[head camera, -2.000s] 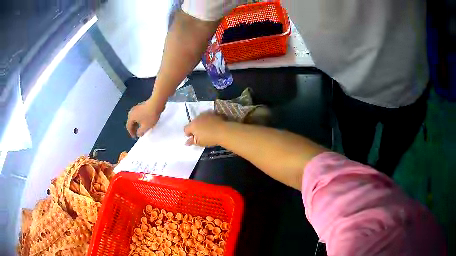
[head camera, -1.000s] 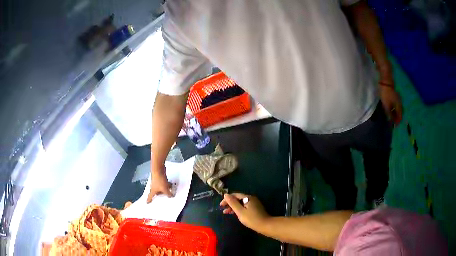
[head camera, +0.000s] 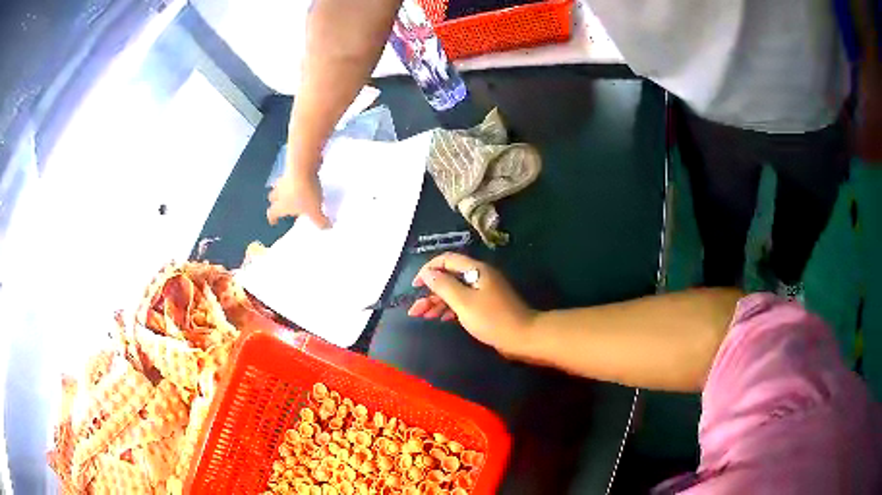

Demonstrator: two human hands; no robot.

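My right hand (head camera: 474,305), below a pink sleeve, is over the dark table right of the white paper. Its fingers are closed around a pen, whose white end (head camera: 471,277) shows between them. The large white paper (head camera: 363,218) lies flat, its lower edge at the red-orange basket (head camera: 387,372). Another person's bare hand (head camera: 300,198) rests on the paper's left side. Many small round orange parts (head camera: 377,450) lie in the basket. My left hand is not in view.
A heap of orange moulded sheets (head camera: 145,387) is left of the basket. A striped cloth (head camera: 484,164), thin metallic tool (head camera: 443,241), clear plastic bag (head camera: 372,126) and bottle (head camera: 430,63) lie or stand beyond. A second basket (head camera: 508,29) is at the far side. A person in a light shirt (head camera: 725,58) stands there.
My right hand has moved off the paper to the right, with the pen still held. The other person's hand stays on the paper. The camera view has shifted.
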